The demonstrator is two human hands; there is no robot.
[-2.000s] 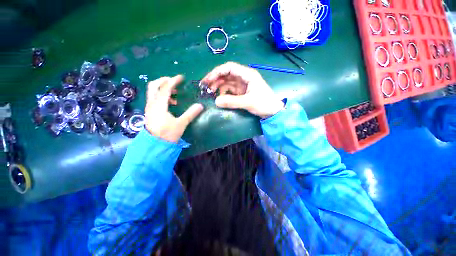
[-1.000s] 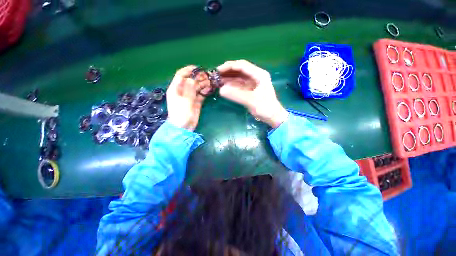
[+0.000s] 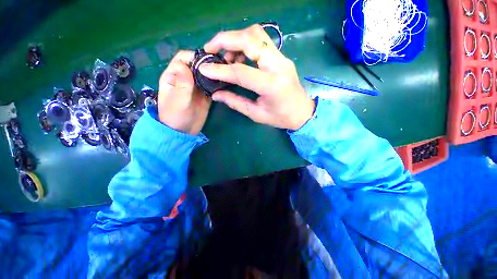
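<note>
A dark round unit with a shiny curved rim is held between my two hands above the green bench. My left hand grips it from the left side, fingers curled around its edge. My right hand has its fingers and thumb on its upper face and right side, covering part of it. A metal ring lies on the bench just behind my right hand and is partly hidden by it.
A pile of wrapped round parts lies at left, with a tape roll beyond. A blue bin of white rings, dark tweezers, a blue stick, a red tray and a small red crate are at right.
My hands were apart two seconds ago and came together. Both now hold the dark unit, turned with its broad face showing. The camera view has shifted.
</note>
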